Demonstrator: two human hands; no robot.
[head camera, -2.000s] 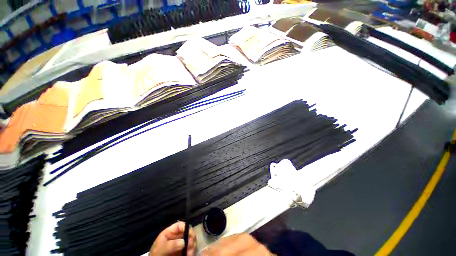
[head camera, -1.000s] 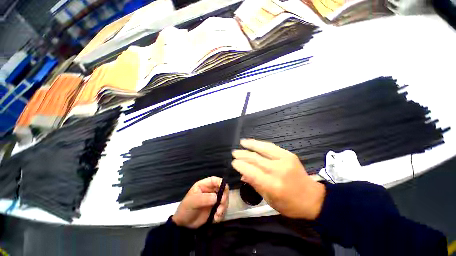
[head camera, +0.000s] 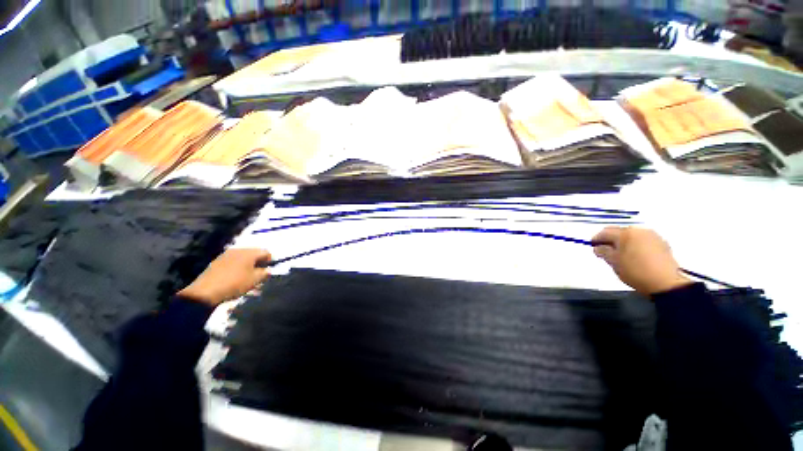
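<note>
A long thin black strap (head camera: 431, 231) is stretched in a shallow arch between my two hands, over the white table beyond the strap pile. My left hand (head camera: 232, 274) grips it at its left end. My right hand (head camera: 641, 257) grips it farther right, and its tail sticks out past that hand. The wide strap pile (head camera: 423, 343) lies flat in front of me. A few separate straps (head camera: 493, 210) lie just beyond the held one. The dark paint pot (head camera: 489, 442) is cut off by the bottom edge.
A crumpled white rag (head camera: 650, 435) shows at the bottom edge. A dense black strap bundle (head camera: 132, 255) lies at the left, another (head camera: 458, 185) along the far side. Fanned leather panels (head camera: 467, 132) stand behind it. Black items (head camera: 528, 35) lie on the surface beyond.
My hands have moved far apart and forward over the table. The strap, upright before, is now held lengthwise between them. The view has shifted, and the pot and rag sit lower in it.
</note>
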